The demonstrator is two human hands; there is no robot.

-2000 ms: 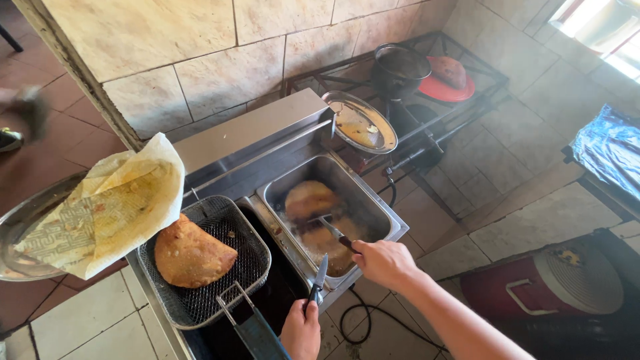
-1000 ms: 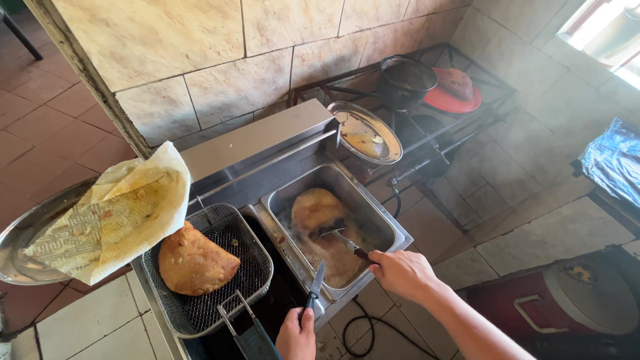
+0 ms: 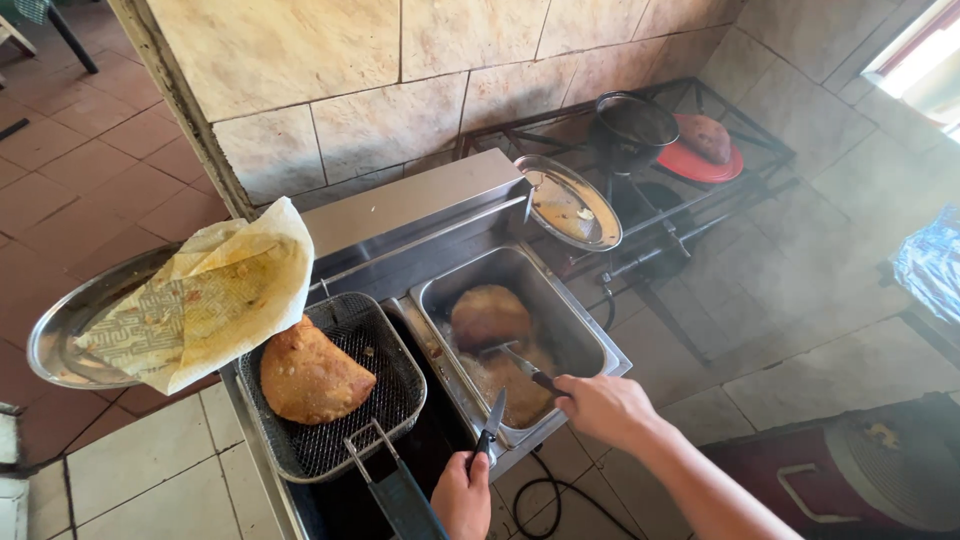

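Observation:
My right hand (image 3: 604, 409) grips the dark handle of a metal spatula (image 3: 523, 365), whose head is in the oil of the steel fryer tank (image 3: 559, 296). Two pieces of dough fry there: a browned one (image 3: 491, 315) behind the spatula and a paler one (image 3: 525, 397) in front, partly under foam. My left hand (image 3: 465, 491) holds a small knife (image 3: 491, 420) with a black handle, blade up, at the tank's near rim. To its left, a golden half-moon turnover (image 3: 311, 375) lies in a wire fryer basket (image 3: 337, 454).
An oval metal tray (image 3: 52, 352) with oily paper towel (image 3: 217, 300) stands left. Behind the tank are another oval tray (image 3: 600, 232), a black pot (image 3: 634, 139) and a red plate (image 3: 705, 171) with a brown item on a gas stove. A red cooler (image 3: 795, 480) stands right. Steam drifts rightward.
The spatula has shifted slightly in the oil under my right hand. The frying pieces have moved about, and the paler foreground piece shows more than one second ago. Both hands keep their tools.

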